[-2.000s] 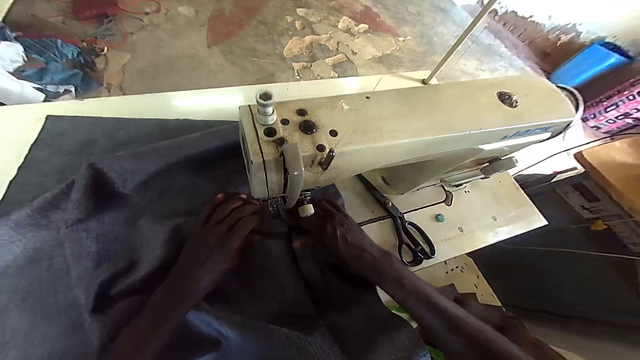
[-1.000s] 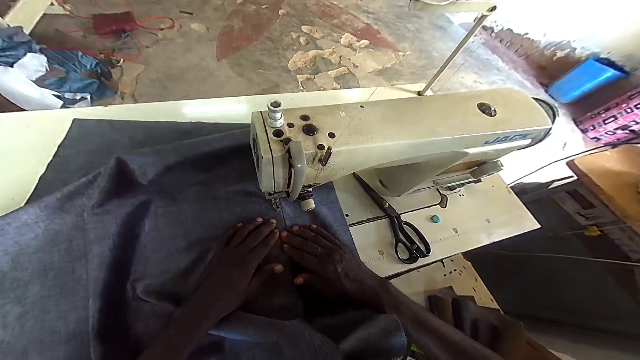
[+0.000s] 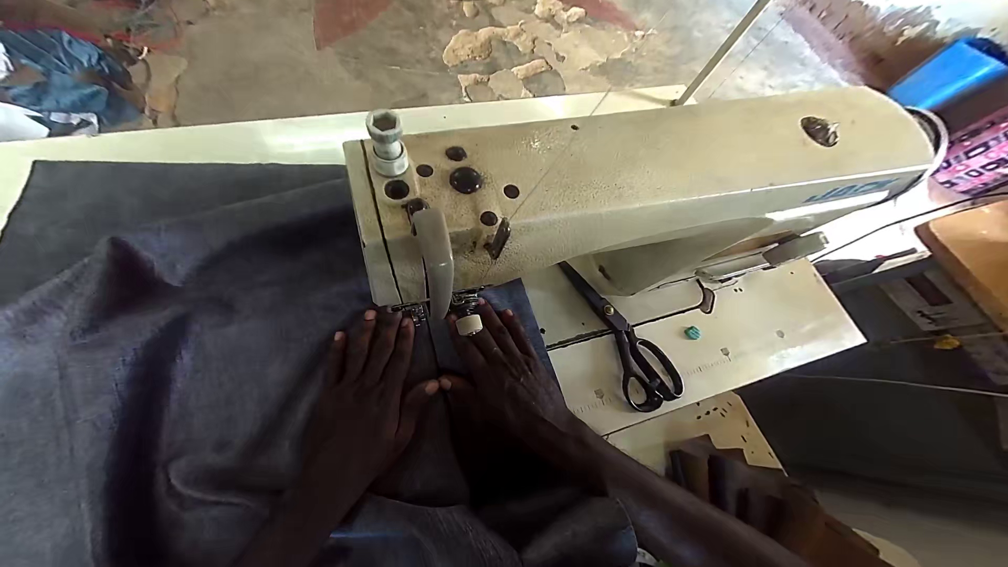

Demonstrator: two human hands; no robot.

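Dark grey-blue fabric (image 3: 220,315) spreads over the table and under the needle end of a Jack sewing machine (image 3: 630,173). My left hand (image 3: 366,394) lies flat on the cloth, fingertips just left of the presser foot (image 3: 416,313). On the other side of a seam line in the fabric, my right hand (image 3: 504,378) presses down, its fingers beside the needle area. The two thumbs nearly meet on the seam. Neither hand grips anything. The needle itself is hidden behind the machine head.
Black-handled fabric scissors (image 3: 630,346) lie on the machine bed, partly beneath the arm. A small teal object (image 3: 692,333) is right of them. Folded brown cloth (image 3: 740,488) sits at lower right. A thin thread stand (image 3: 720,51) rises behind the machine.
Both hands have moved from below the presser foot up to either side of it, compared with one second ago. Two seconds ago they were also close to the needle area.
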